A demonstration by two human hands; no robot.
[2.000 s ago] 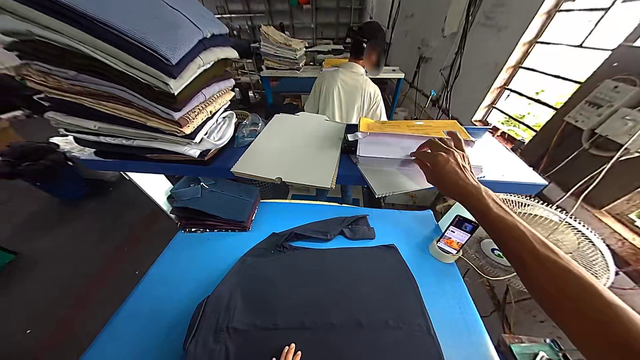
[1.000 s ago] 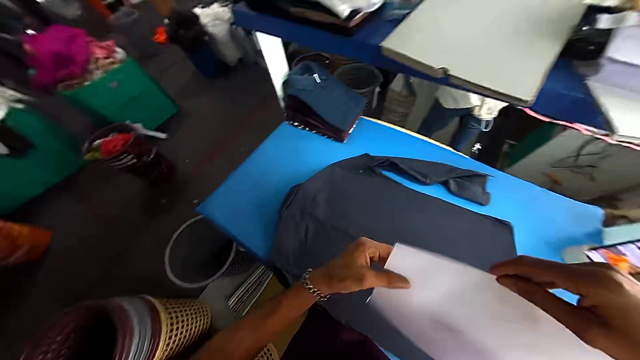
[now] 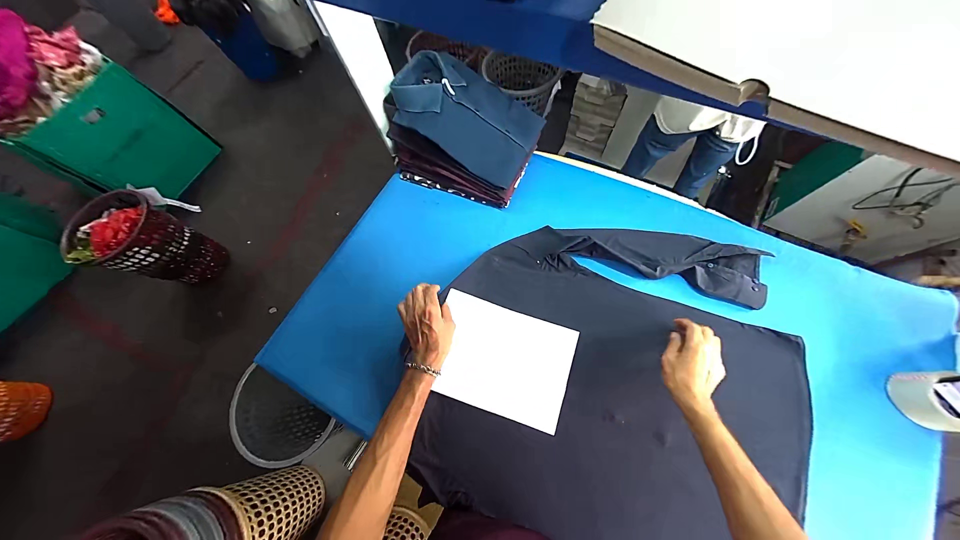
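A dark navy long-sleeved shirt [image 3: 637, 420] lies spread on the blue table [image 3: 360, 255], one cuffed sleeve [image 3: 675, 262] stretched along its far side. On the shirt's left part rests a white sheet of paper or card [image 3: 510, 360]. My left hand [image 3: 427, 326], with a metal bracelet at the wrist, is at the sheet's upper left edge; its fingertips are bent down by the shirt's edge, and their grip is not clear. Right of the sheet, my right hand [image 3: 694, 361] is over the shirt with curled fingers and nothing visible in it.
Folded shirts [image 3: 465, 127] are stacked at the table's far left corner. A raised blue shelf bearing a white board [image 3: 810, 67] crosses the back. A phone stand [image 3: 926, 401] is at the right. Baskets [image 3: 281, 420] and green bins [image 3: 127, 127] stand left. Beyond is a person [image 3: 682, 150].
The white sheet, held in both hands a second ago, now lies on the shirt. My right hand has come away from it. Earlier, my right hand was at the white stack on the shelf.
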